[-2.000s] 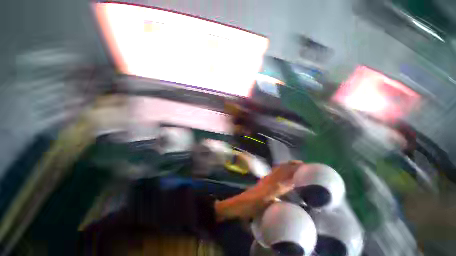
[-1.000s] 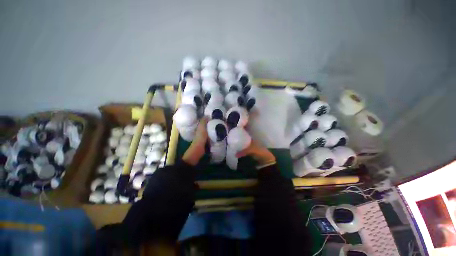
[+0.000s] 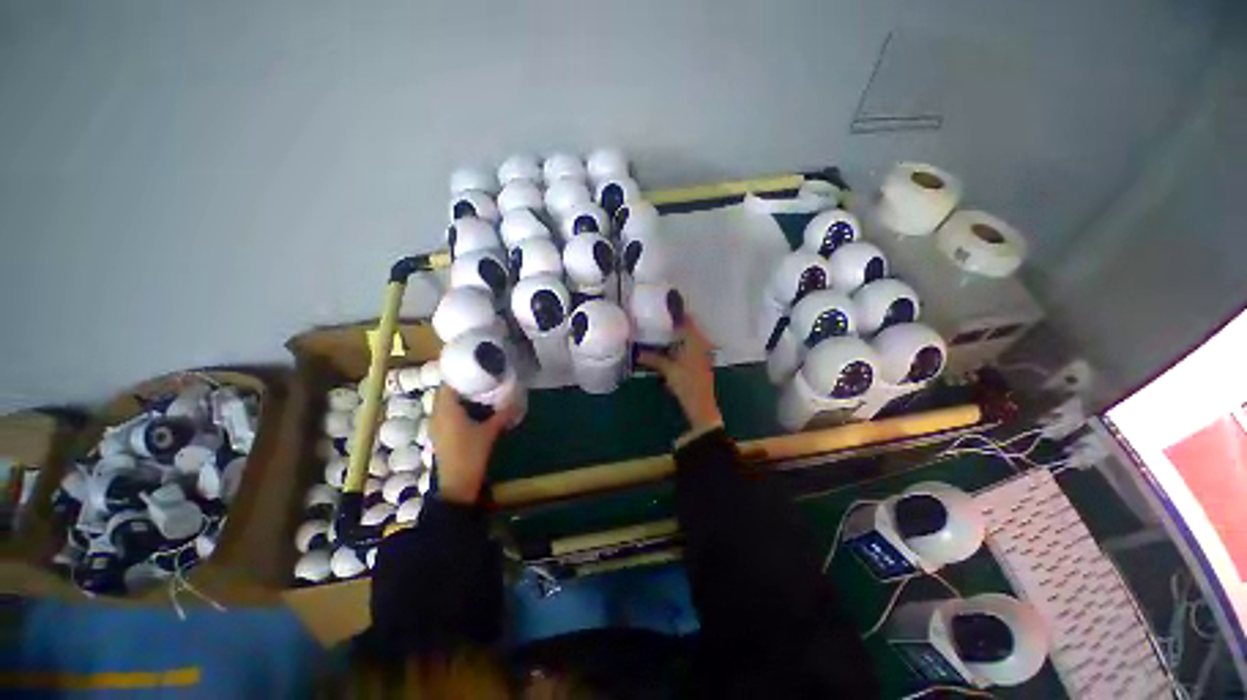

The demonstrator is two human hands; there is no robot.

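Observation:
White pan-tilt cameras (image 3: 543, 306) with black oval lens faces stand in close rows on a green-topped pipe rack (image 3: 588, 435). My left hand (image 3: 462, 440) is around the lower body of a camera (image 3: 476, 364) at the front left corner of the rows. My right hand (image 3: 688, 372) is at the right side of the front row, its fingers against the base of another camera (image 3: 658, 313). Both hands are bare, with dark sleeves. My left fingers are partly hidden behind the camera.
A second camera group (image 3: 830, 326) stands at the rack's right. Cartons with loose cameras (image 3: 401, 451) and cabled parts (image 3: 151, 479) lie left. Two cabled cameras (image 3: 930, 525), a keyboard (image 3: 1080, 588) and a monitor (image 3: 1203, 410) are lower right. White rolls (image 3: 982, 241) sit on a box.
My hands have moved apart, the left one to the left and down. The cameras held together between them now stand at the front of the rows. The view has shifted slightly.

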